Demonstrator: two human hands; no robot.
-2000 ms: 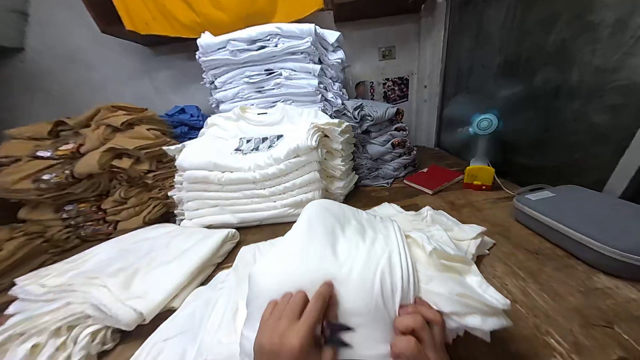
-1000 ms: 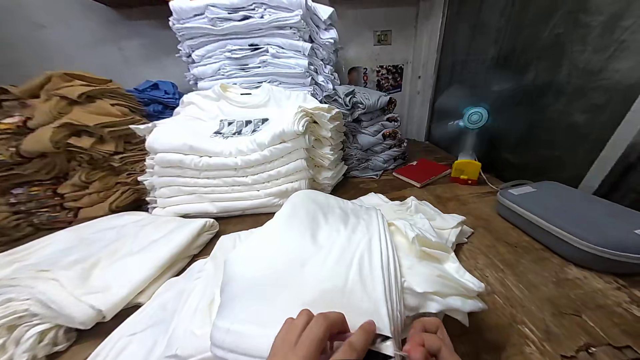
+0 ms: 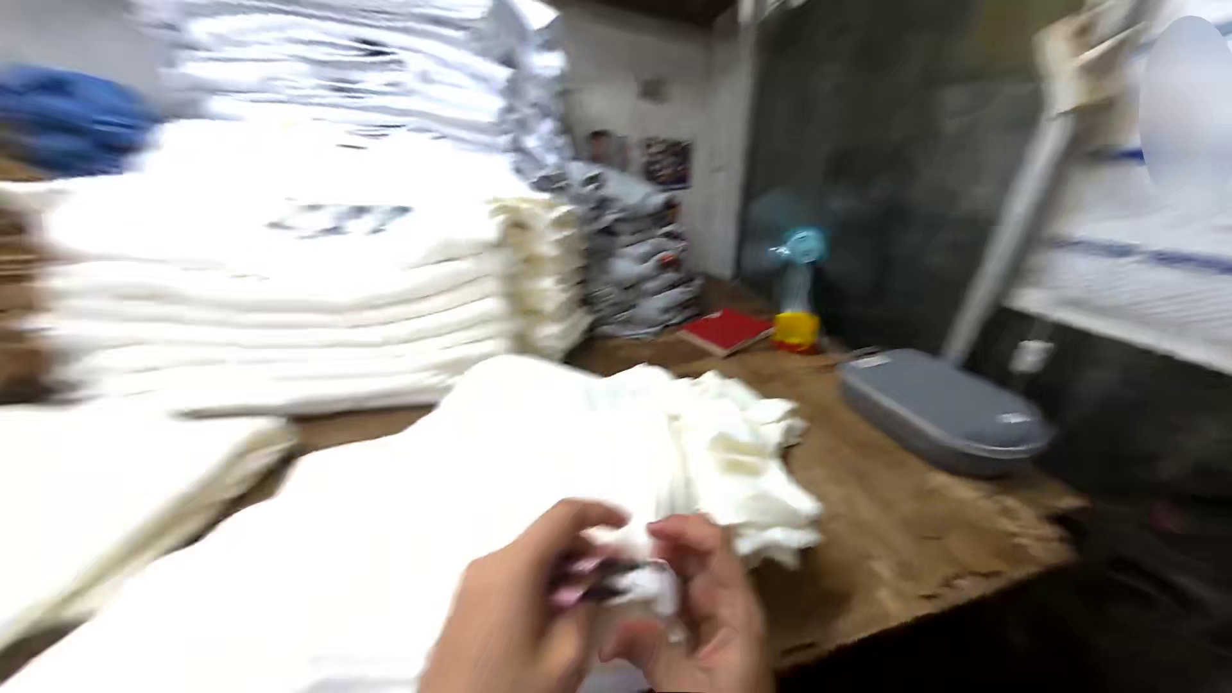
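Observation:
My left hand [image 3: 525, 602] curls around a small dark and pinkish tool [image 3: 582, 577], blurred; its kind cannot be told. Close beside it, my right hand [image 3: 707, 606] pinches a small piece of white material [image 3: 650, 587], which touches or nearly touches the tool's tip. Both hands are over the near edge of a pile of white garments [image 3: 539, 433] lying on the wooden table. The pile's bunched ends [image 3: 736, 443] spread out on its right side.
Folded white shirts [image 3: 279, 318] stand stacked behind, with paler garments [image 3: 346, 58] above them and grey ones [image 3: 630, 250] beside. More white cloth [image 3: 115, 491] lies left. A red book [image 3: 727, 330], small fan [image 3: 797, 289] and grey case [image 3: 943, 409] stand right, near the wooden table's edge [image 3: 962, 577].
The view has swung right. My hands have lifted from the cloth and come together, with a small white piece now between the right fingers.

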